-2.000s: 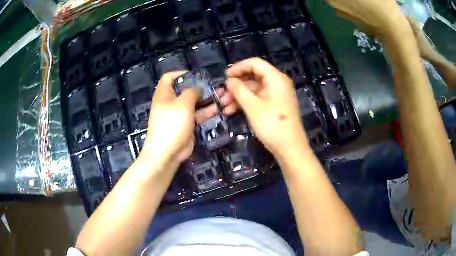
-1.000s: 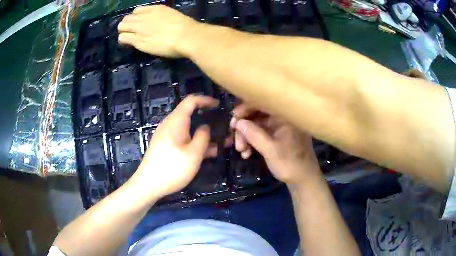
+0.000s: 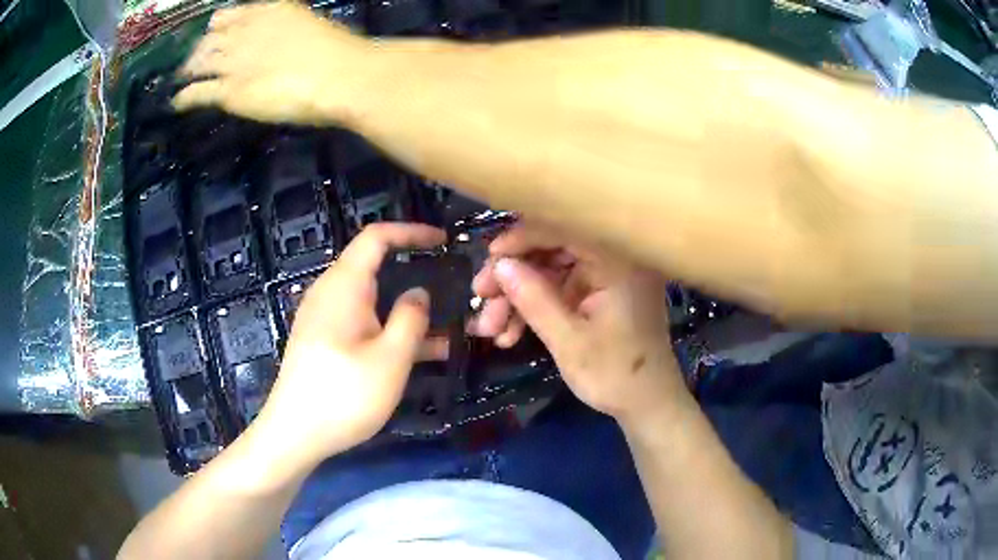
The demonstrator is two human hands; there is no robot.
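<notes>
My left hand (image 3: 356, 334) holds a black plastic phone housing (image 3: 421, 293) between thumb and fingers, above the black blister tray (image 3: 148, 317). The housing is dark against the tray, so its outline is hard to tell. My right hand (image 3: 580, 312) is at the housing's right side, with thumb and index fingertips pinched together. A tiny whitish spot shows by the fingertips; whether it is a held part cannot be told. Rows of tray pockets with black housings (image 3: 227, 235) show to the left.
Another person's forearm (image 3: 657, 164) crosses from the right above my right hand, its hand (image 3: 274, 66) over the tray's back left. Clear film with orange-red edging (image 3: 82, 252) lies at left. A clear plastic bag (image 3: 892, 44) is at back right.
The other person's arm has come in from the right and lies across the tray. The housing is turned and lower in my left hand. The view has shifted.
</notes>
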